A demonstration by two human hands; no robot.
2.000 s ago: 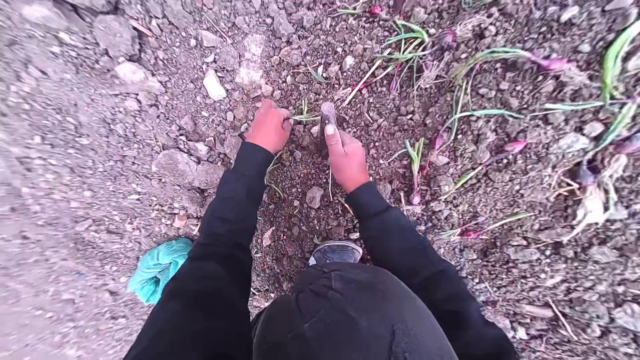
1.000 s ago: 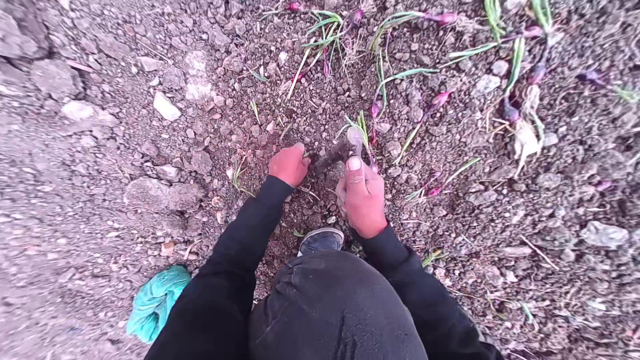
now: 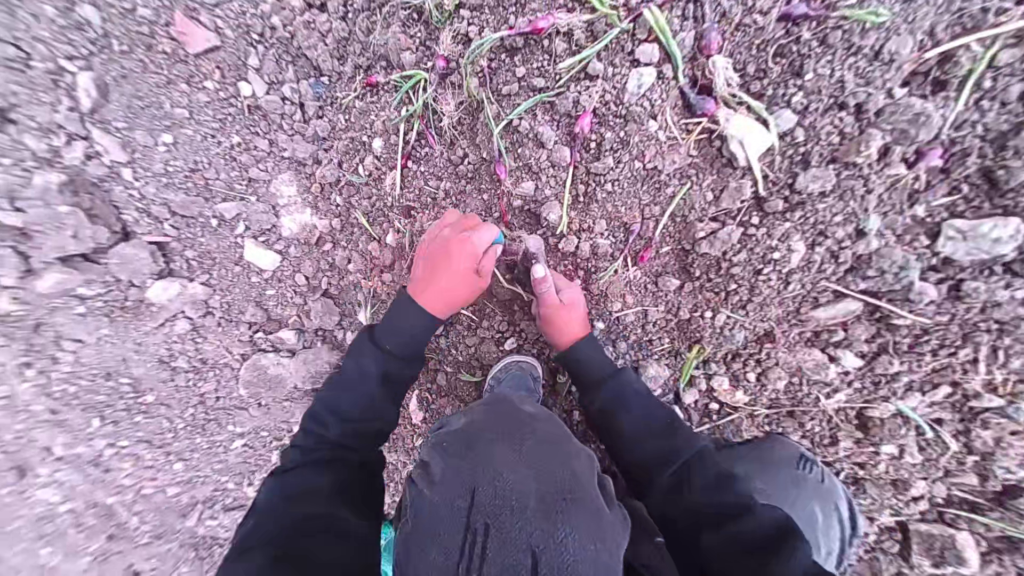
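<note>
My right hand [image 3: 560,308] grips a short soil-coated hand tool [image 3: 530,254], thumb along its upper end; its exact kind cannot be told. Close beside its head is my left hand [image 3: 456,260], back up, fingers curled down toward the soil, with a bit of blue-green at a fingertip. Whether it holds anything is hidden. Just above both hands a red onion plant [image 3: 502,170] lies on the ground. Another red onion [image 3: 583,124] is a little to the right, and a small one [image 3: 645,254] lies right of my right hand.
More pulled onions [image 3: 536,26] with green leaves lie across the top. A whitish, papery bulb [image 3: 746,138] is at upper right. Stones and clods cover the soil, one large stone [image 3: 980,238] at right. My shoe [image 3: 514,376] is below the hands; a green cloth [image 3: 387,548] shows at the bottom.
The view has shifted. My left hand was lower than the tool's head one second ago and is now up beside it. The green cloth, fully visible before, is now mostly hidden by my leg and sleeve.
</note>
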